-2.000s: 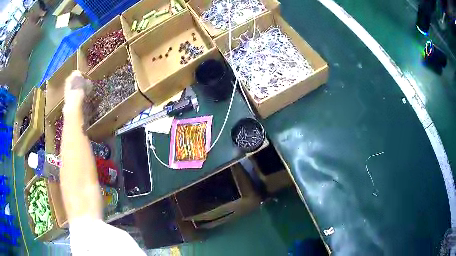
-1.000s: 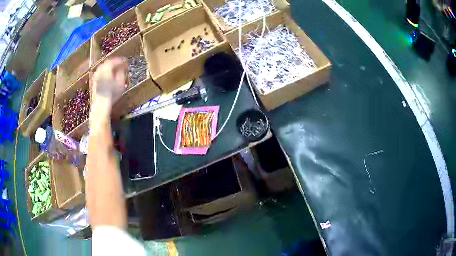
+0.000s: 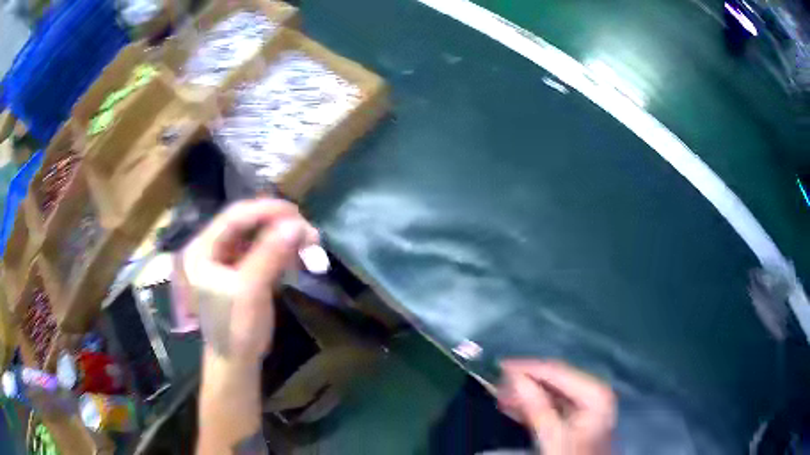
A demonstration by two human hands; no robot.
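My left hand (image 3: 244,258) is raised in front of the parts boxes, with thumb and fingertips together. A small white piece (image 3: 314,259) shows at its fingertips and looks pinched there; blur hides its shape. My right hand (image 3: 559,404) is at the lower right, over the front edge of the dark green mat (image 3: 497,178). Its fingers are curled together, and I cannot tell if they hold anything. A small pale piece (image 3: 467,349) lies near the mat's edge, left of my right hand.
Cardboard boxes at left hold white parts (image 3: 289,107), green parts (image 3: 120,98) and dark red parts (image 3: 40,324). A black cup (image 3: 202,169) stands beside them. A dark phone (image 3: 133,342) lies lower left, near bottles. A white strip (image 3: 675,160) edges the mat. Open boxes are below the bench.
The view has swung right, so the boxes sit further left. My left hand has left the parts boxes and shows a white piece at its fingertips. My right hand has come into view.
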